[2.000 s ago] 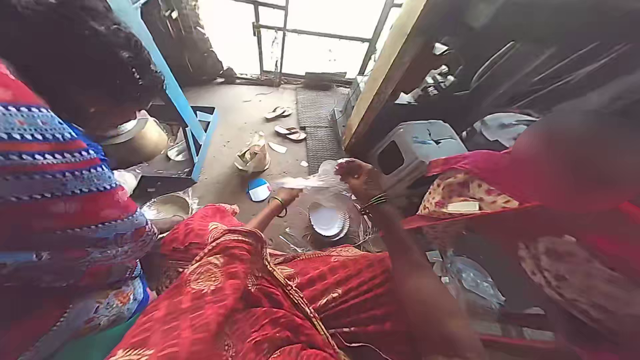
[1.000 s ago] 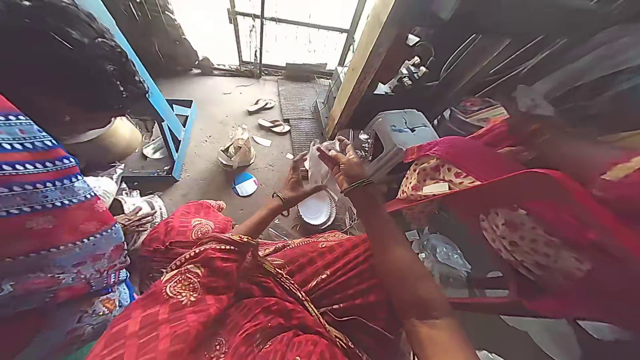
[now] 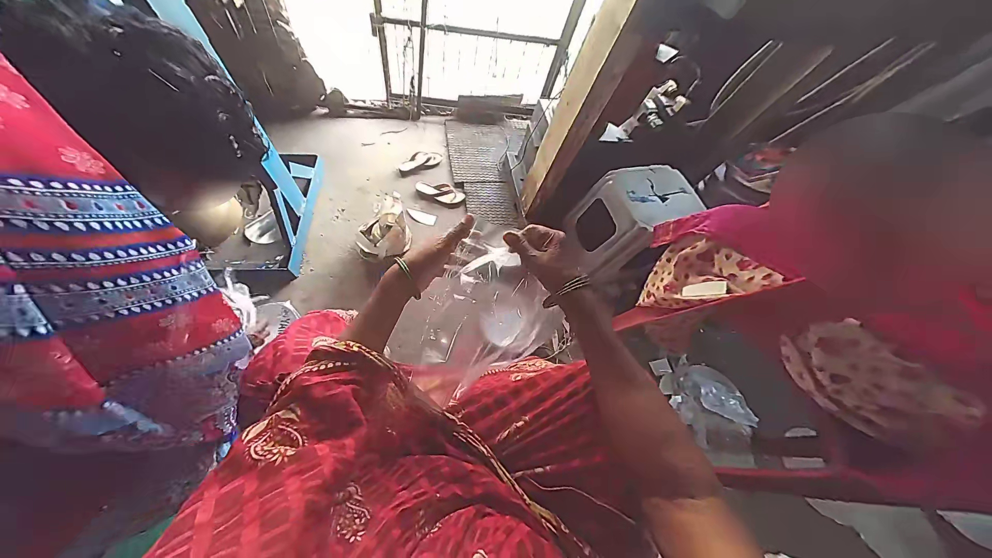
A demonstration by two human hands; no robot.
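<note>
A large clear plastic bag (image 3: 484, 310) hangs between my hands above my lap, which is covered by red patterned cloth (image 3: 418, 465). My right hand (image 3: 546, 252) has its fingers curled on the bag's upper right edge. On the other side, my left hand (image 3: 438, 256) touches the upper left part of the bag with its fingers extended; whether it grips the film is unclear. A round white item (image 3: 504, 324) shows blurred through the plastic, and its details are hidden.
A person in striped, patterned cloth (image 3: 101, 294) sits close at my left; another in pink (image 3: 891, 349) is at my right. A grey plastic stool (image 3: 659, 194) stands front right. Sandals (image 3: 440, 193) and a crumpled bag (image 3: 385, 230) lie on the floor ahead, near a blue frame (image 3: 306, 209).
The plastic between my hands was bunched up; it now hangs spread out and covers the white round items seen before. My right hand has gone from spread fingers to curled ones.
</note>
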